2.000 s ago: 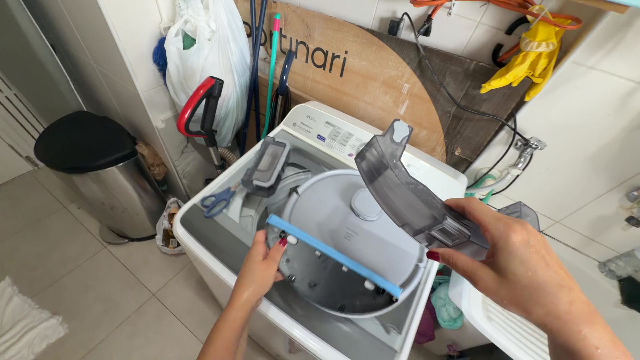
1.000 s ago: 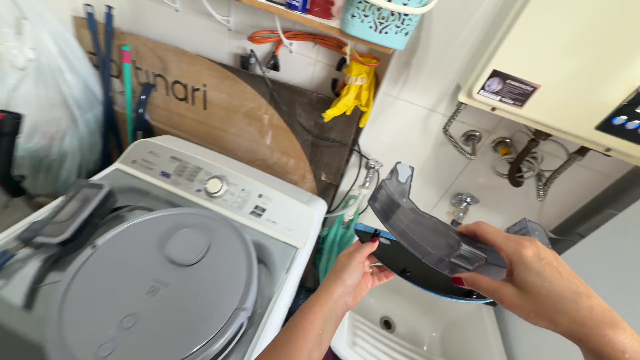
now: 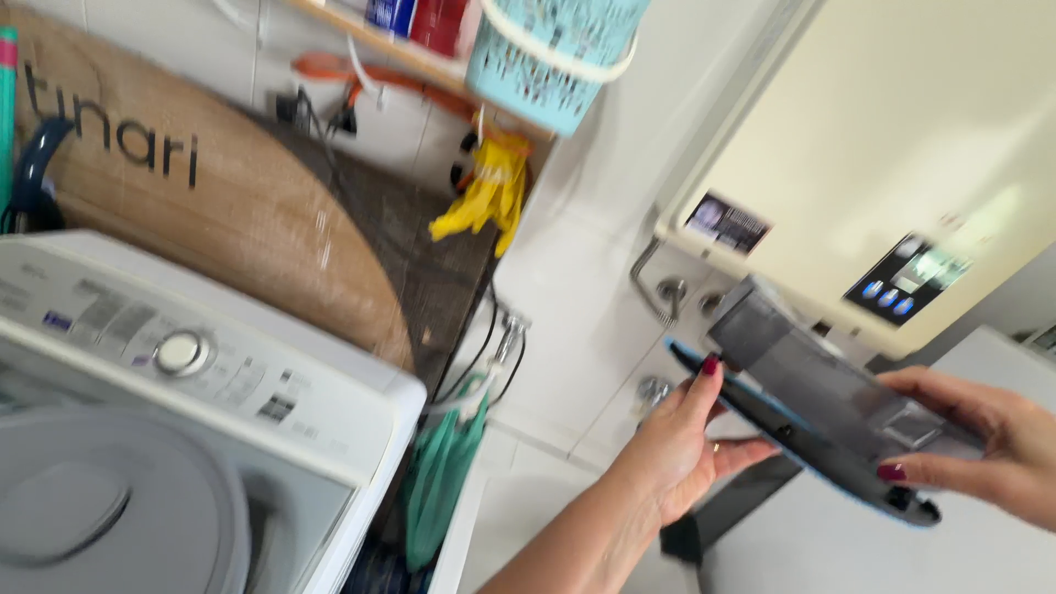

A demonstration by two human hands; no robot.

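Note:
My right hand [image 3: 965, 437] grips a smoky translucent plastic tank [image 3: 825, 371], fingers along its far side and thumb on the near side. My left hand [image 3: 685, 437] holds a curved black plate with a blue edge [image 3: 817, 450], a mop pad holder by its look, between thumb and fingers. The plate lies close along the tank's lower left side; whether they touch is unclear. At lower left, a round grey robot vacuum [image 3: 66, 495] rests on the washing machine [image 3: 346, 412].
A white sink [image 3: 503, 511] lies below my left hand, with a metal tap [image 3: 654, 389] behind it. A cream water heater [image 3: 825, 165] hangs at upper right. Yellow gloves [image 3: 487, 194] and a light blue basket [image 3: 544, 74] hang near the shelf. A teal cloth [image 3: 437, 487] hangs beside the washing machine.
Both hands have moved right, from over the washing machine to beside the sink, carrying the tank and the blue-edged plate, now close together. The view has swung right.

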